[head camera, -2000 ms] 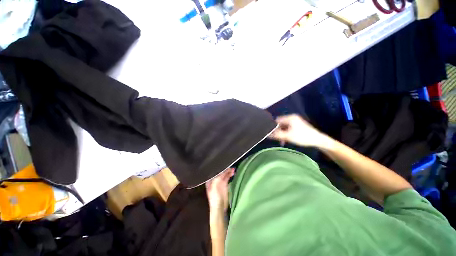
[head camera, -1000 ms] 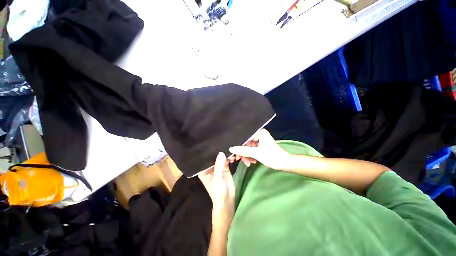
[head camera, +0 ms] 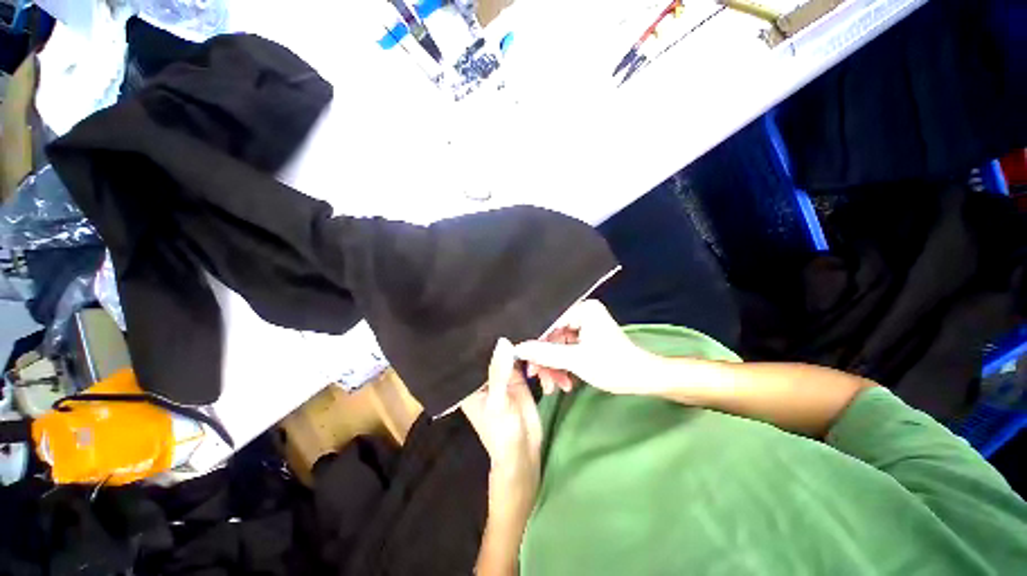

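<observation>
A dark garment [head camera: 473, 293] lies over the white table, its open leg or sleeve end spread towards me over the table's front edge. A thin pale line marks the hem edge [head camera: 582, 297]. My left hand [head camera: 503, 411] pinches the hem edge between thumb and fingers. My right hand [head camera: 582, 351] pinches the same edge just beside it, fingertips close to the left thumb. The fingers hide the cloth between them.
The white table [head camera: 529, 146] bears small metal machine parts [head camera: 471, 70], red-handled snips [head camera: 650, 43] and a tan-handled tool [head camera: 752, 11]. An orange-yellow item [head camera: 107, 433] and clear plastic bags [head camera: 51, 214] are left. Blue crates [head camera: 797, 186] and dark cloth are right.
My right hand has moved left along the hem from its far corner to meet my left hand, which has stayed near the lower end. Both hands still hold the edge; the view has shifted slightly.
</observation>
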